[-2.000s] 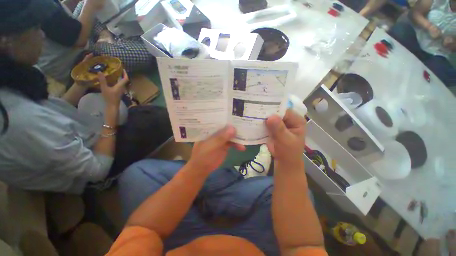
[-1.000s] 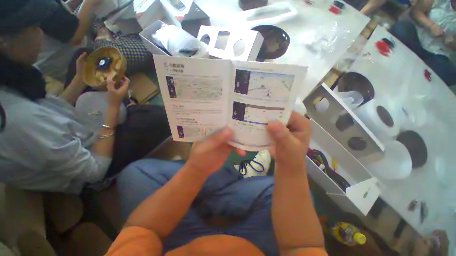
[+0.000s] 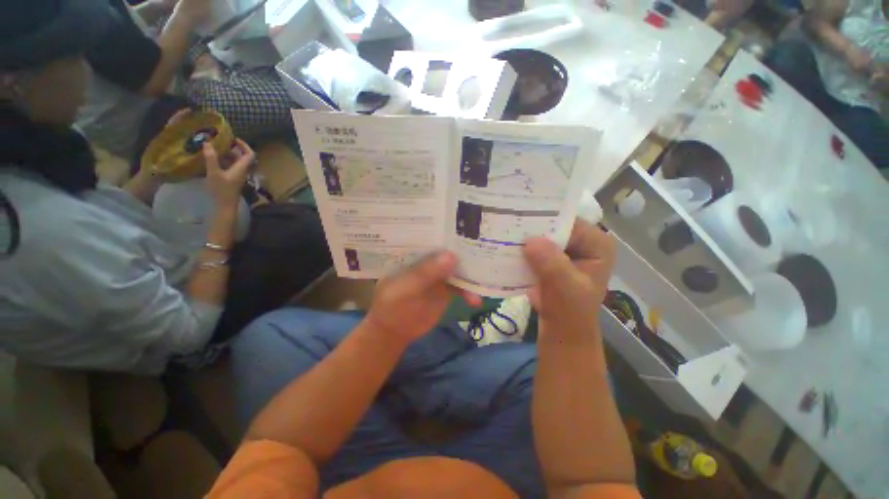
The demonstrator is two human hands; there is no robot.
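A white instruction booklet (image 3: pixel 390 190) is open in front of me, with text on the left page and dark pictures on the right. My left hand (image 3: pixel 414 292) holds its lower edge near the fold, thumb on the page. My right hand (image 3: pixel 570 273) holds the lower right page, thumb on top, the fingers partly hidden behind it. Just beyond the booklet is an open white box with a film-wrapped item (image 3: pixel 346 80). Beside it stands a white insert with cutouts (image 3: pixel 453 83).
At right, a long open carton (image 3: pixel 673 375) holds cables, with an insert tray (image 3: pixel 677 239) along it. White tubs (image 3: pixel 770 312) and black discs (image 3: pixel 807 289) lie on the sheeted table (image 3: pixel 848 390). A seated neighbour at left holds a gold-brown bowl (image 3: pixel 175 151). A yellow-capped bottle (image 3: pixel 682 455) is low right.
The booklet is opened a little wider, its right page and my right hand shifting slightly right. The neighbour's bowl has turned and tilted.
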